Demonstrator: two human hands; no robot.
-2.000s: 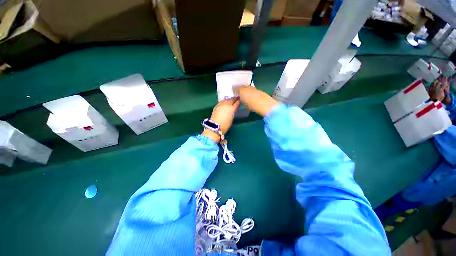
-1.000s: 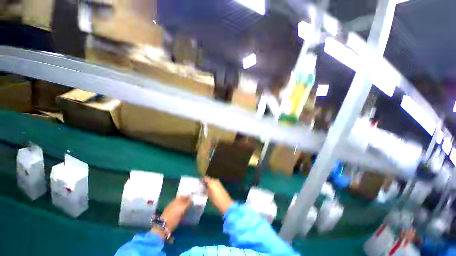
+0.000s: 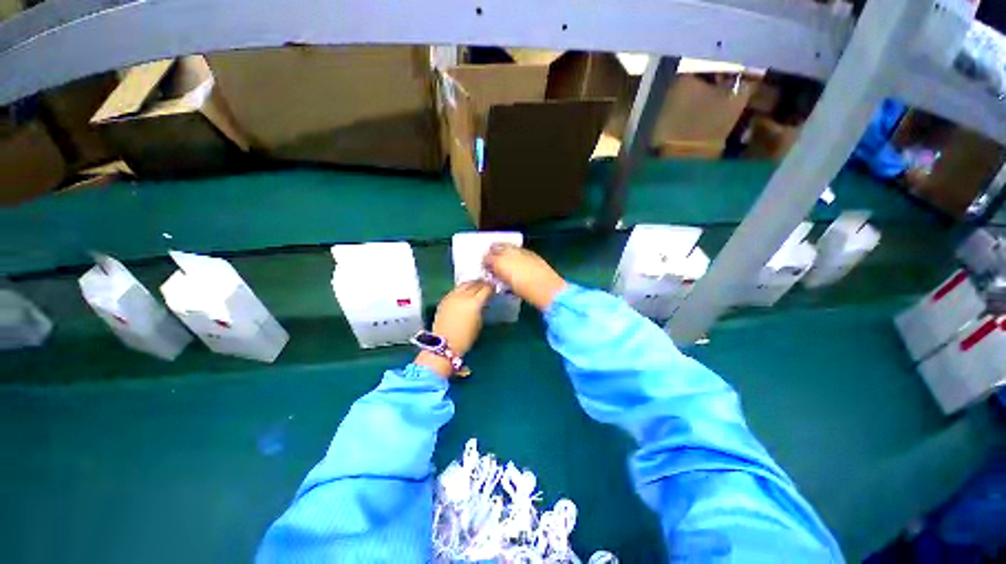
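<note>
A white gift box stands upright on the conveyor in front of me, its lid panel raised. My left hand is at its front left edge, and my right hand is over its opening. A small whitish thing shows between my fingertips; it is too small to name, and the hands hide the box's opening. A tangled pile of white charging cables lies on the green bench between my forearms. A watch is on my left wrist.
More gift boxes stand along the conveyor on both sides. Brown shipping cartons sit on the ledge behind. A metal post crosses at right, joined to an upper rail. Larger red-striped white boxes are at far right.
The view tilted up, then back down, so the cable pile shows again. The gift boxes sit at different places along the belt. Both hands remain together at a box.
</note>
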